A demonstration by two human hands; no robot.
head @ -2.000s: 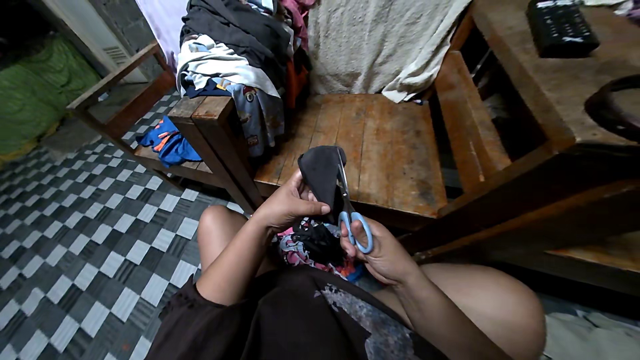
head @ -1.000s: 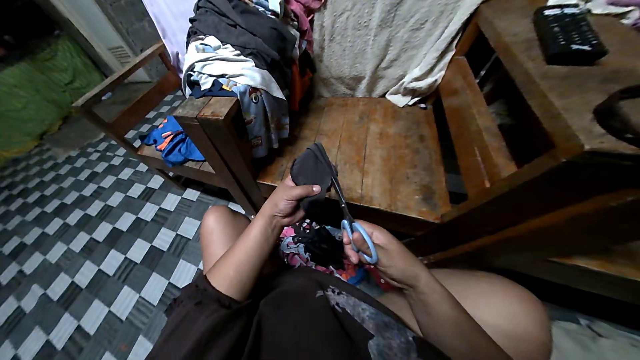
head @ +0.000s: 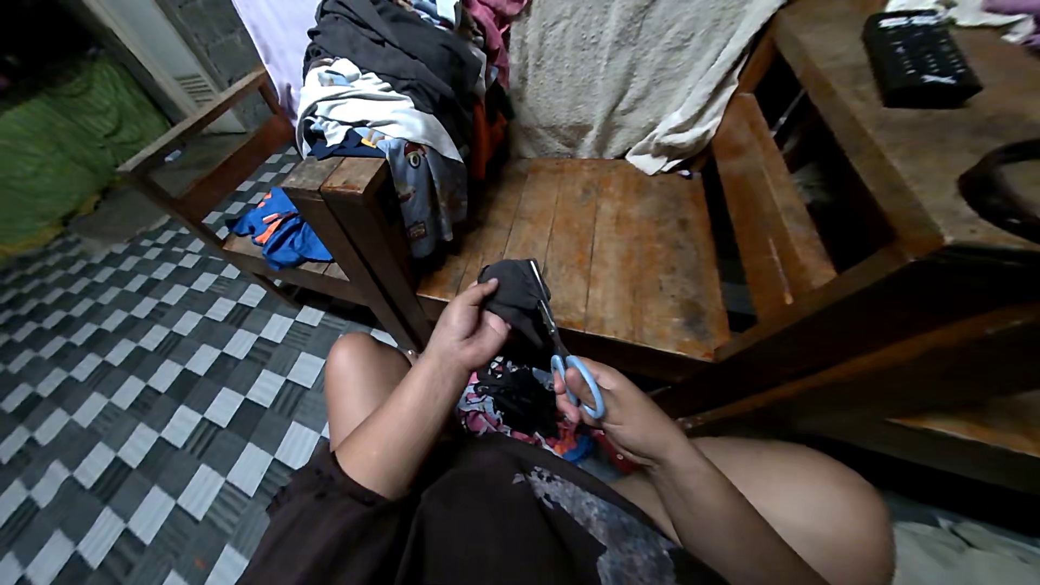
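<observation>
My left hand [head: 471, 327] grips a piece of dark grey cloth [head: 513, 294] between thumb and fingers, near the front edge of the wooden bench. In my right hand [head: 597, 402] is a pair of scissors with light blue handles [head: 600, 400], fingers through the loops. The blades point up and away, lying along the right side of the cloth; whether they are parted is hard to tell. Below both hands, between my legs, lies a heap of mixed cloth pieces [head: 520, 398], black, pink patterned, red and blue.
The wooden bench seat [head: 617, 260] is just ahead, with a cream cover [head: 609, 73] over its back. Clothes [head: 390, 81] are piled over its left armrest. Blue cloth [head: 284, 236] rests on another wooden seat at left. A black keypad device [head: 920, 61] sits on the right-hand wooden top.
The grey cloth has changed shape in my left hand, whose fingers have shifted on it. The scissors have stayed in my right hand, beside the cloth.
</observation>
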